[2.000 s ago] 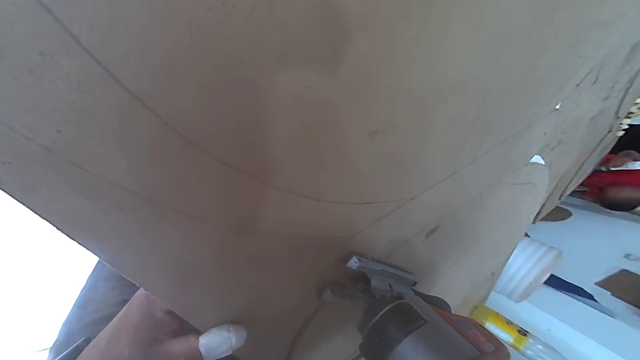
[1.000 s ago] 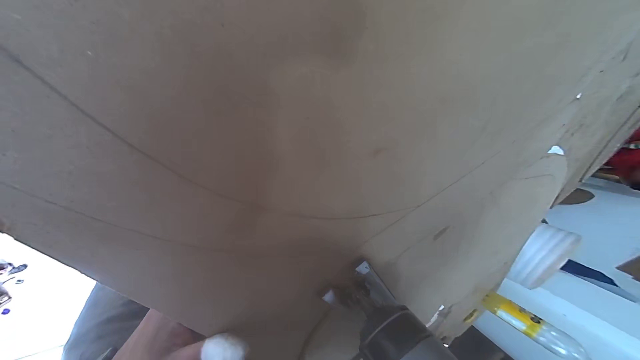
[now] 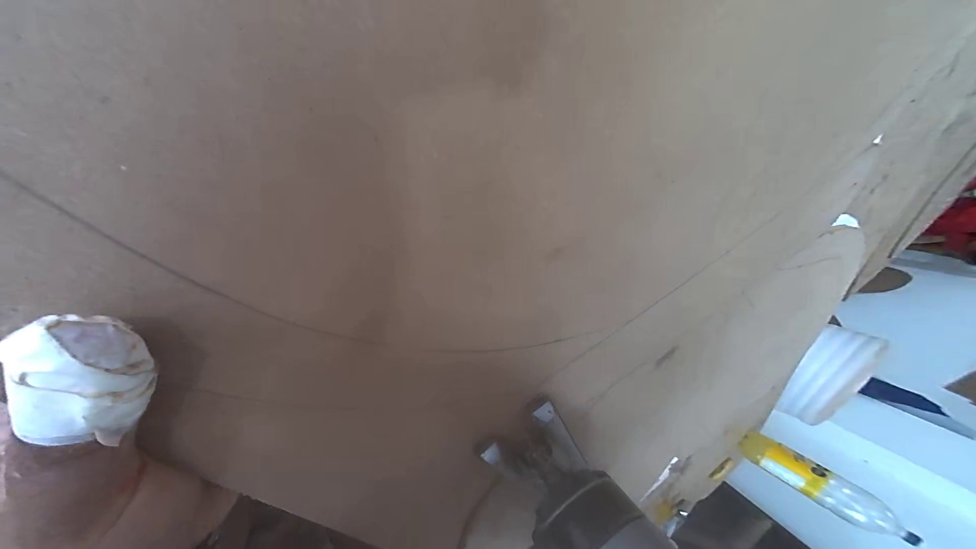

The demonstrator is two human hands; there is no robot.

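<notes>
A wide brown board, perhaps fibreboard [image 3: 473, 229], fills most of the view and bears curved pencil lines. On it at the bottom centre stands a power tool, apparently a jigsaw [image 3: 587, 503], its two-pronged metal base at the front near a pencil line. A cut edge curves down beside its left prong. My left hand [image 3: 84, 457] lies at the board's lower left edge, with white tape or bandage wrapped around a digit, its tip on or just above the board. Nothing is seen held in it. My right hand is out of view.
Beyond the board's right edge, a white surface [image 3: 930, 320] holds a clear plastic bottle with a yellow label [image 3: 823, 488], a white ribbed roll or cup [image 3: 831, 374] and a dark blue strip [image 3: 903, 396]. Something red [image 3: 957, 225] shows at the far right. Small holes pierce the board near there.
My left hand has come further onto the board at the left. The jigsaw's body has turned relative to the view. The view has shifted.
</notes>
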